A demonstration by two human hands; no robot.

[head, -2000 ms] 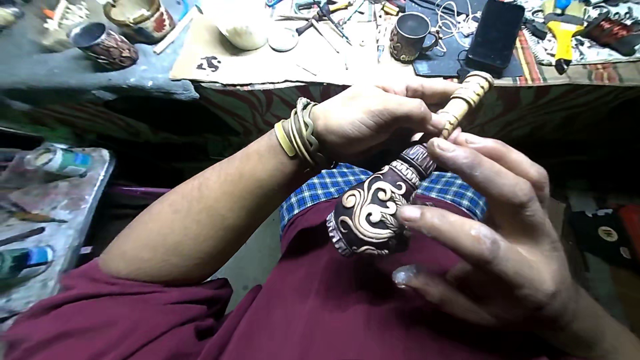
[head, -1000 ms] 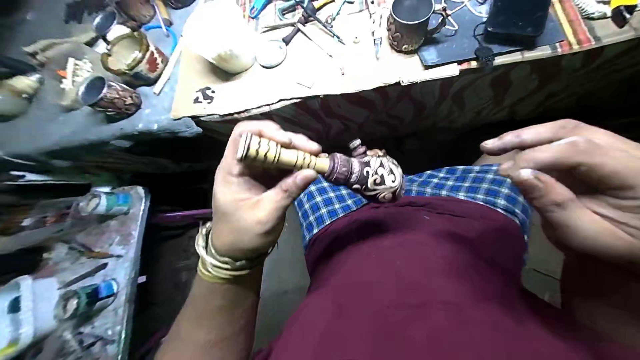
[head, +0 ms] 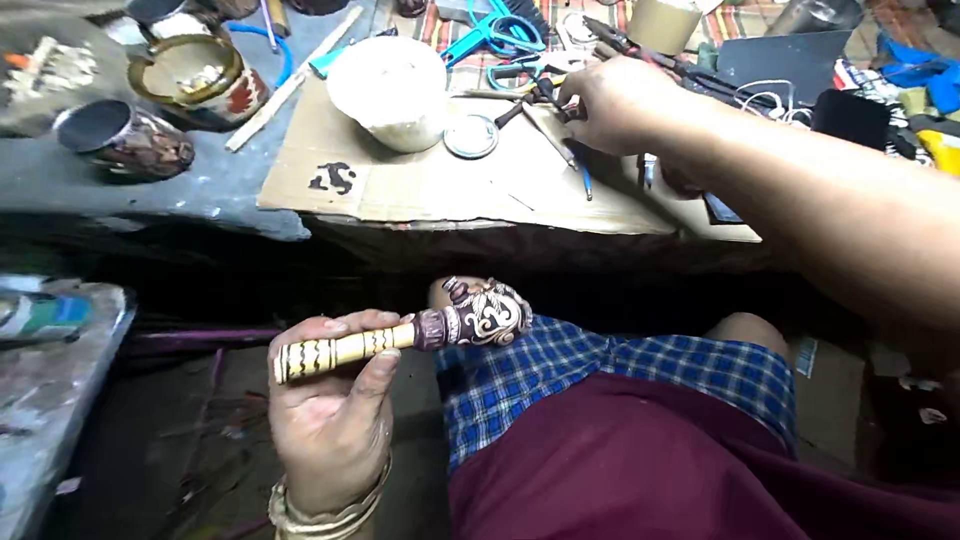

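Note:
My left hand (head: 330,405) holds a carved pipe-like piece (head: 491,313) by its pale, dark-banded stem, roughly level above my lap. Its round dark-brown body bears cream scrollwork, with a small knob on the upper side. My right hand (head: 622,105) reaches over the worktable among slim hand tools; its fingertips are at dark-handled tools, and whether they grip one is hidden. Just left of that hand lie a thin tool with a blue tip (head: 587,181) and a round lid (head: 471,136). Teal-handled scissors (head: 495,34) lie farther back.
A white bowl (head: 390,90) stands on a cardboard sheet (head: 420,191). Left of it are a wooden stick (head: 294,79), a brown-rimmed pot (head: 199,79) and a carved mug (head: 127,142). A black phone (head: 851,120) lies at right. A paint-stained surface (head: 45,405) stands low at left.
My right hand has moved from beside the carved piece to the tools on the table. My left hand still holds the piece by its stem.

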